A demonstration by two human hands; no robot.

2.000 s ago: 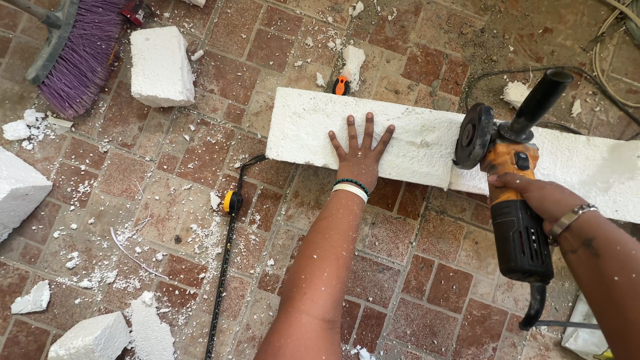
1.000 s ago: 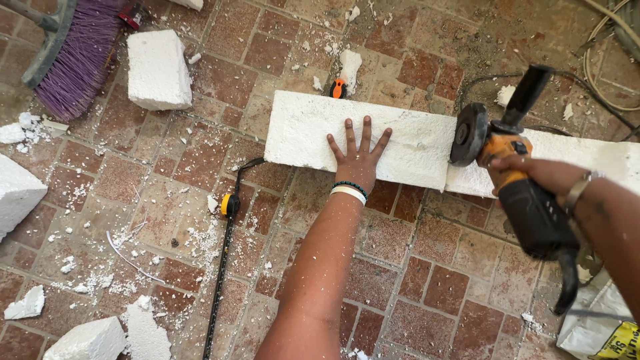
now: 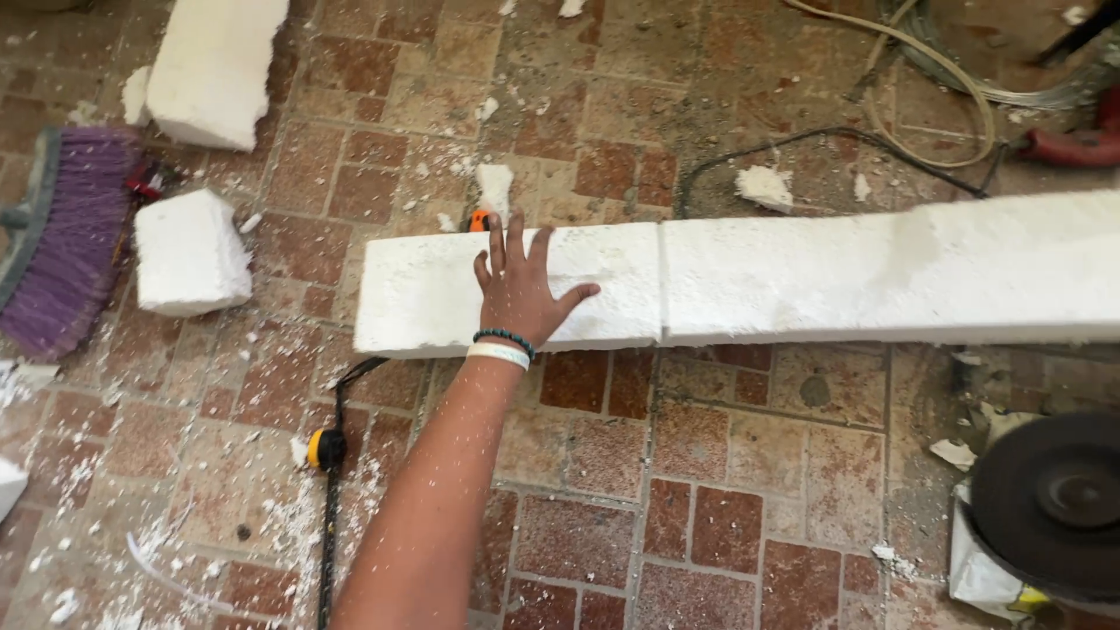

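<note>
My left hand [image 3: 525, 293] lies with fingers spread on top of a long white foam block [image 3: 875, 271], near its left end; it grips nothing. A straight groove or cut crosses the block just right of the hand. At the lower right edge shows the dark round disc [image 3: 1076, 494] of the angle grinder; its body and my right hand are out of view. A black and yellow tape measure [image 3: 327, 449] lies on the floor below the block's left end. Behind the block, the orange end of a tool [image 3: 479, 220] peeks out.
Foam offcuts [image 3: 192, 254] and crumbs litter the tiled floor on the left, beside a purple-bristled broom [image 3: 70, 236]. A dark cable [image 3: 814, 133], coiled wire [image 3: 971, 87] and a red tool handle [image 3: 1067, 147] lie behind the block. A plastic bag [image 3: 984, 560] is under the disc.
The grinder, held by my right hand over the block before, has moved toward the lower right, and that hand has left the view. My left hand remains on the foam, its fingers now angled differently.
</note>
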